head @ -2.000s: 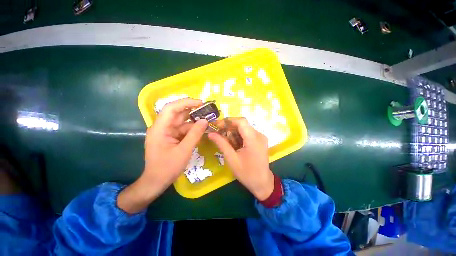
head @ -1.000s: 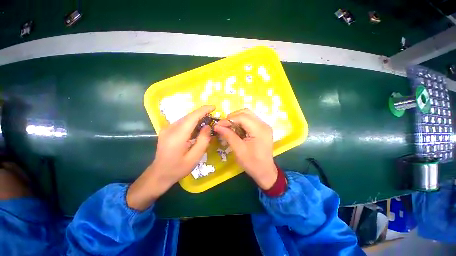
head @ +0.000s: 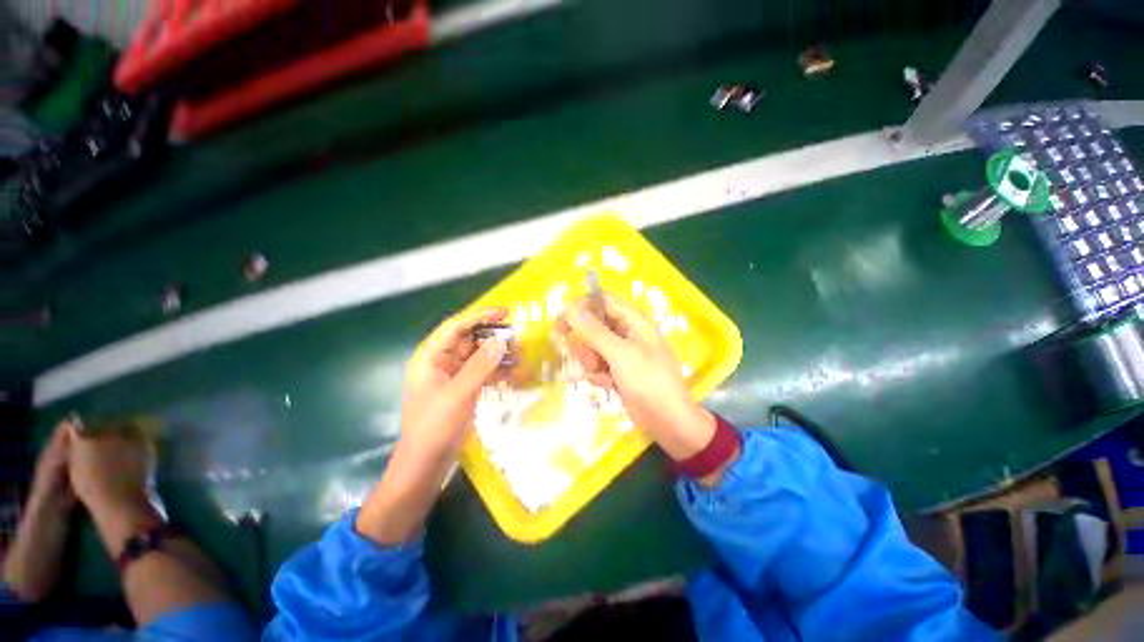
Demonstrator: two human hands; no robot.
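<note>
My left hand point(head: 442, 380) holds a small dark electronic module point(head: 492, 335) between thumb and fingers over the left side of the yellow parts tray point(head: 718, 341). My right hand point(head: 622, 357) is a little to the right, over the tray, with its fingers closed on a thin tool that looks like tweezers point(head: 595, 291); its tips are blurred. Many small white pieces point(head: 552, 442) lie loose in the tray, bright and partly washed out. My two hands are apart.
Several modules point(head: 738, 97) lie on the green belt beyond the white rail point(head: 414, 265). Red trays point(head: 301, 63) stand at the upper left. A green-rimmed spool point(head: 995, 201), a component tray point(head: 1089, 207) and a metal cylinder point(head: 1120, 357) are at the right. Another person's hands point(head: 107, 483) are at the left.
The view has turned and shifted, bringing the red trays and another person's hands into sight. My right hand has moved away from the module, which stays in my left hand.
</note>
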